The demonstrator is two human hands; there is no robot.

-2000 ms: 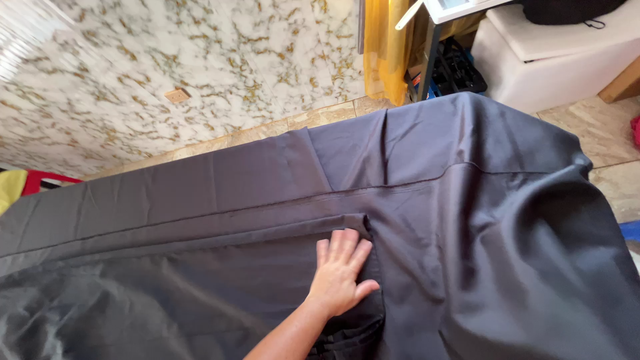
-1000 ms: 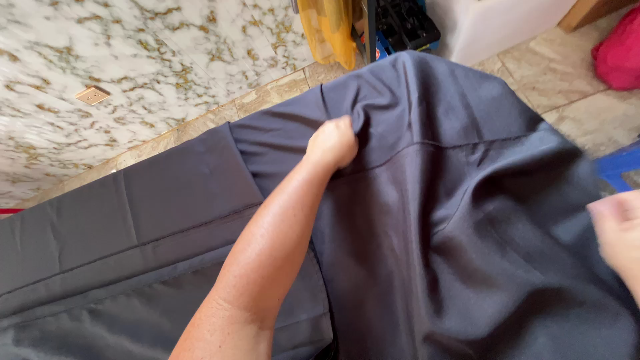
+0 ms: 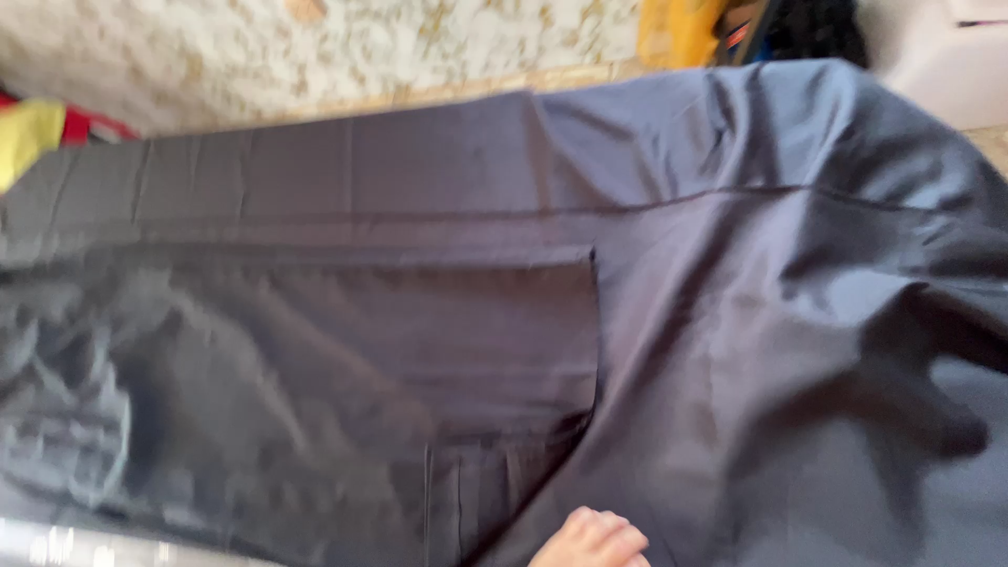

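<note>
A large dark grey cloth (image 3: pixel 772 315) lies spread over a long surface, with a seam along its far side and loose, deep folds at the right. On its left part rests a flat dark fabric panel (image 3: pixel 488 323) with a straight right edge. Near the panel's lower right corner are several narrow pleats (image 3: pixel 480 488). My left hand (image 3: pixel 594 539) shows at the bottom edge, just right of the pleats, over the cloth, its fingers curled; whether it grips fabric is hidden. My right hand is out of view.
Beyond the cloth is a marble-patterned surface (image 3: pixel 472 39). A yellow curtain (image 3: pixel 677 31) hangs at the top, near black items (image 3: pixel 819 31) and a white box-like seat (image 3: pixel 929 71). Yellow and red fabric (image 3: pixel 31 134) lies at the far left.
My left hand has drawn back from the far side of the cloth to the bottom edge. My right hand, at the right edge one second ago, has left view. The view has shifted.
</note>
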